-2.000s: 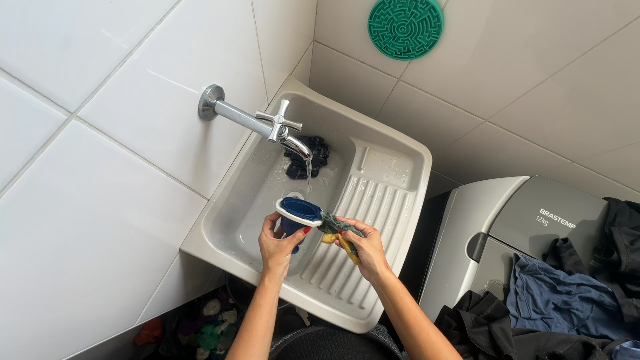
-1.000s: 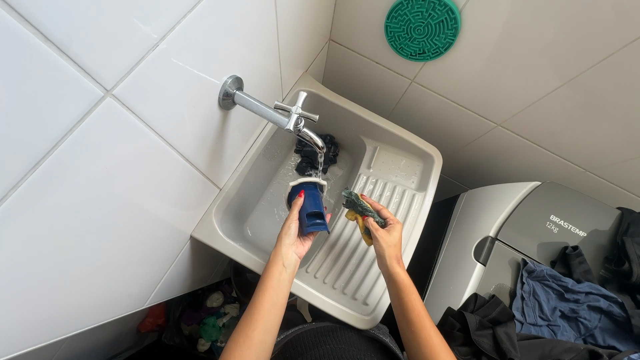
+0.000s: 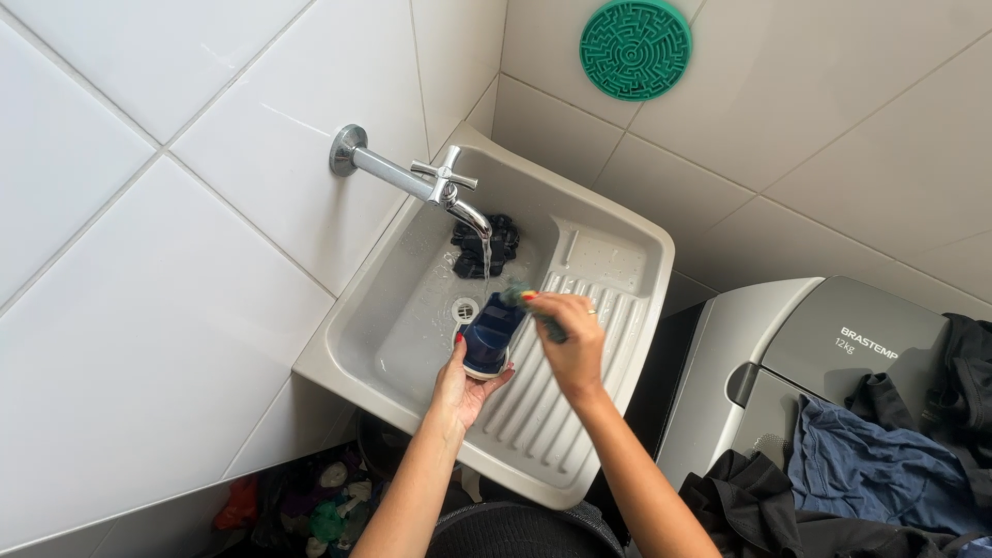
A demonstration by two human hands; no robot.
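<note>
My left hand (image 3: 463, 387) holds a dark blue plastic container (image 3: 490, 335) with a pale rim over the laundry sink (image 3: 372, 387), the rim end toward my palm. My right hand (image 3: 570, 333) grips a worn green and yellow sponge or cloth (image 3: 554, 325) against the container's far end. Water runs from the chrome tap (image 3: 469, 213) in a thin stream, which falls by that far end. Wet dark cloth (image 3: 484, 246) lies in the basin behind the stream, and the drain (image 3: 465, 310) shows left of the container.
Washboard ridges (image 3: 535, 411) fill the sink's right side. To the right, a Brastemp washing machine (image 3: 837, 325) bears blue and black clothes (image 3: 876, 457). A green round maze-patterned mat (image 3: 635, 50) is on the tiled wall. Below the sink lie mixed items in bags (image 3: 329, 504).
The container has turned over, its pale rim now toward me instead of the tap. My right hand has brought the sponge or cloth from beside the container onto its far end.
</note>
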